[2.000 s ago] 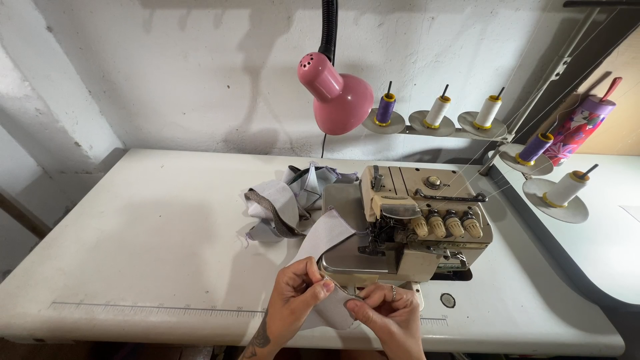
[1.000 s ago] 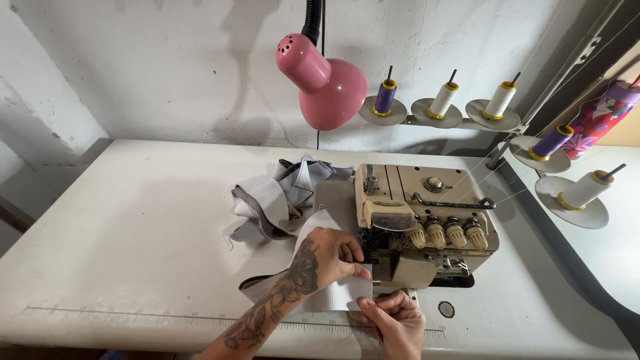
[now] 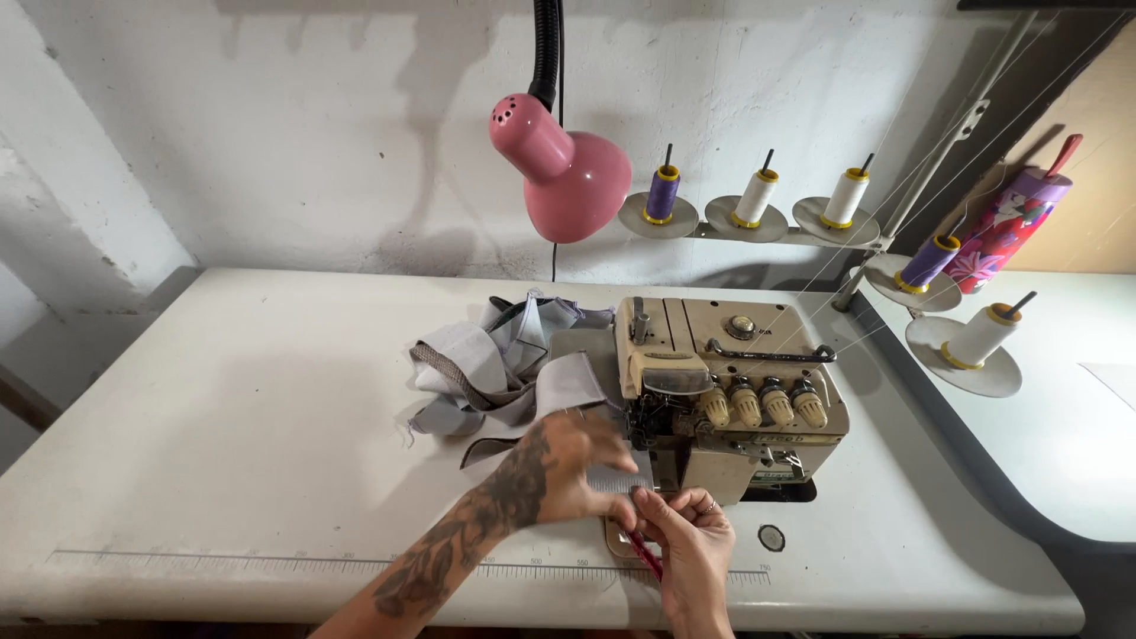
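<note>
My left hand [image 3: 572, 466], blurred, with a tattooed forearm, is over a strip of light grey fabric [image 3: 621, 479] beside the front of the beige overlock sewing machine [image 3: 732, 355]. Its thumb comes close to the fingertips of my right hand [image 3: 692, 541]; whether it grips the fabric I cannot tell. My right hand, a ring on one finger, holds a small dark red tool [image 3: 645, 555], partly hidden by the palm and pointing down from the fingers. Behind my left hand, more grey fabric pieces with dark edging [image 3: 461, 364] lie heaped against the machine's left side.
A pink gooseneck lamp [image 3: 577, 177] hangs above the white table [image 3: 222, 426]. Purple and white thread cones [image 3: 754, 197] stand on a rack behind and right of the machine, with threads running down. A ruler scale [image 3: 311, 559] marks the table's front edge. A floral cylinder [image 3: 1012, 222] stands far right.
Two seconds ago both hands held the fabric edge. My left hand has since moved onto the strip by the machine, and a dark red tool now shows in my right hand.
</note>
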